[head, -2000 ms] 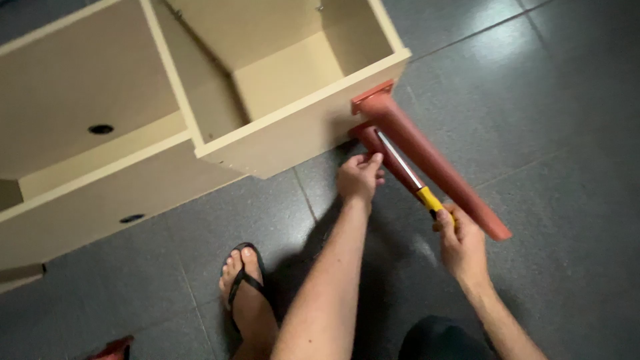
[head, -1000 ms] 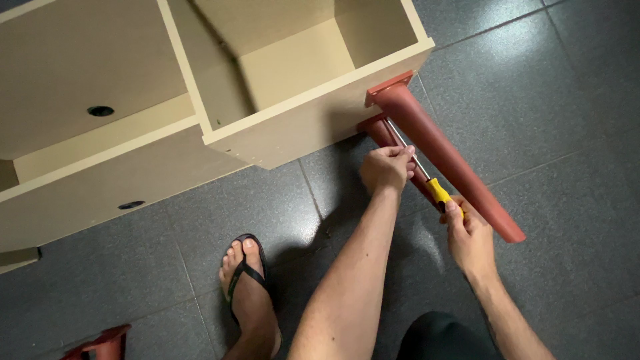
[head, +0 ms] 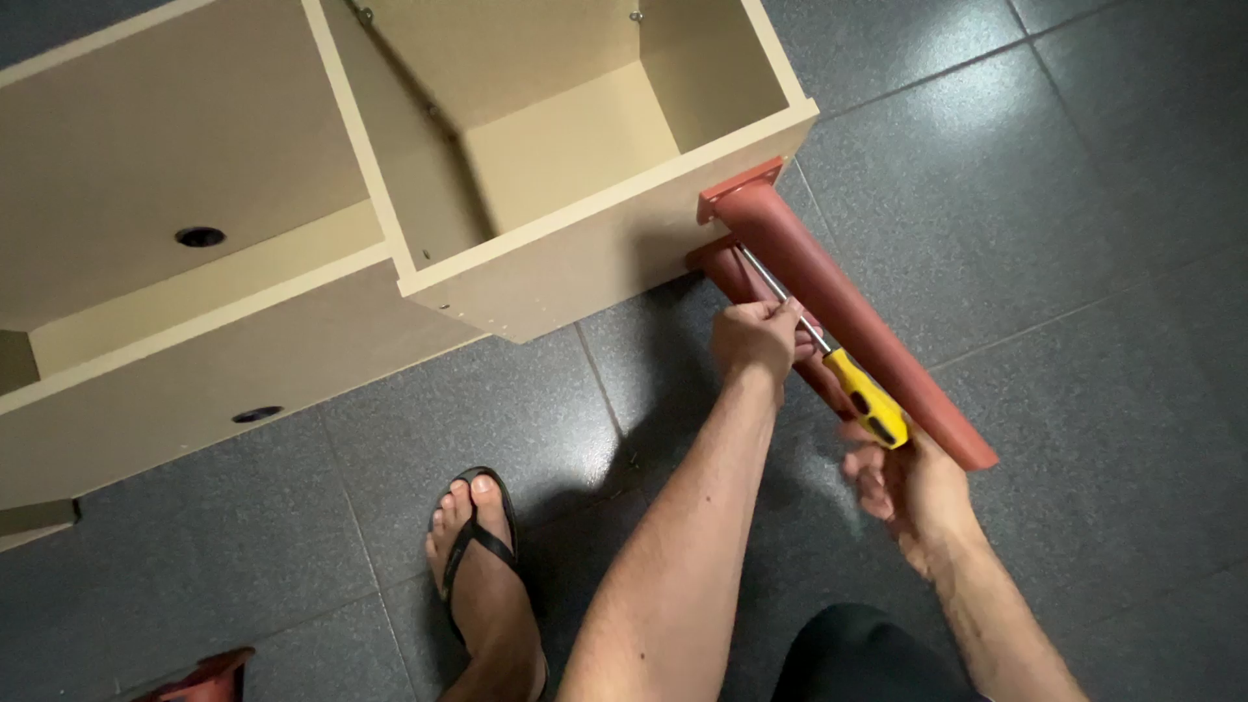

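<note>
A light wooden cabinet point(head: 585, 263) lies on the floor with two reddish furniture legs at its right end. The nearer-to-view leg point(head: 848, 312) slants down to the right from a square plate; the second leg point(head: 726, 268) is partly hidden behind it and my hands. Between them runs a screwdriver point(head: 868, 400) with a yellow and black handle, its shaft pointing at the second leg's plate; the tip is hard to see. My left hand point(head: 760, 341) pinches the metal shaft. My right hand point(head: 912, 487) is at the handle's end, its fingers loosened and partly blurred.
Dark grey floor tiles point(head: 1072, 409) surround the cabinet. My foot in a black flip-flop point(head: 478, 565) stands below it. Another reddish part point(head: 210, 678) lies at the lower left edge. Round dark holes point(head: 200, 237) show in the cabinet's panels.
My left hand has moved from beside the second leg onto the screwdriver's shaft. The fingers of my right hand, earlier closed around the handle, have loosened.
</note>
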